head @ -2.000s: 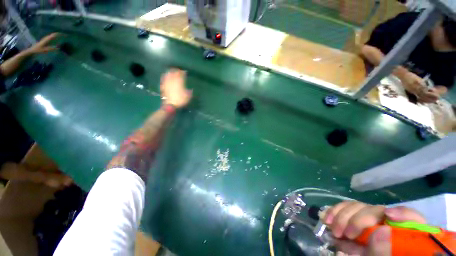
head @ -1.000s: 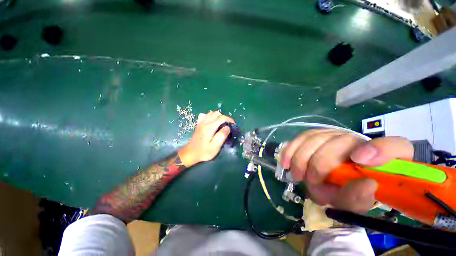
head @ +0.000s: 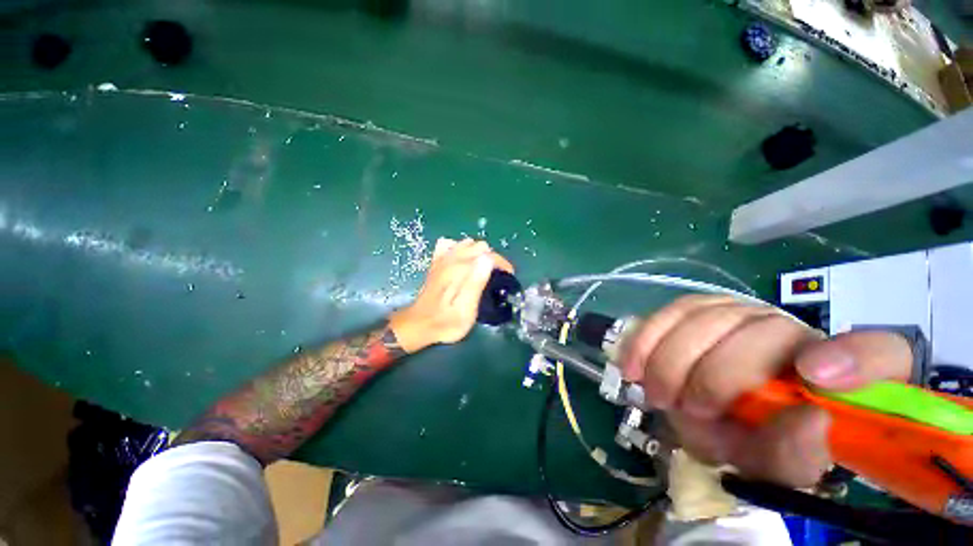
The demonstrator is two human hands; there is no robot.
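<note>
My left hand (head: 453,290) grips a round black plastic part (head: 498,298) on its side, above the green belt. My right hand (head: 736,373) is wrapped around the orange electric screwdriver (head: 891,443) with its lime-green lever. The shiny screw-feed head (head: 542,309) points left, its front at the face of the black part. Whether the bit touches a screw is too small to tell. A clear screw feed hose (head: 651,279) loops back from the head. Thin black and yellowish air hoses (head: 565,400) loop below it.
Loose screws (head: 410,247) lie scattered beyond my left hand. More black parts (head: 168,43) sit along the belt's far side, one (head: 788,146) near the grey post (head: 843,179). A white screw feeder (head: 886,293) stands at right. A cardboard box (head: 32,448) with black contents is at lower left.
My left hand has come back from reaching over the far belt and now holds a black part. The screwdriver has moved in from the lower right to meet it. The view has tilted down.
</note>
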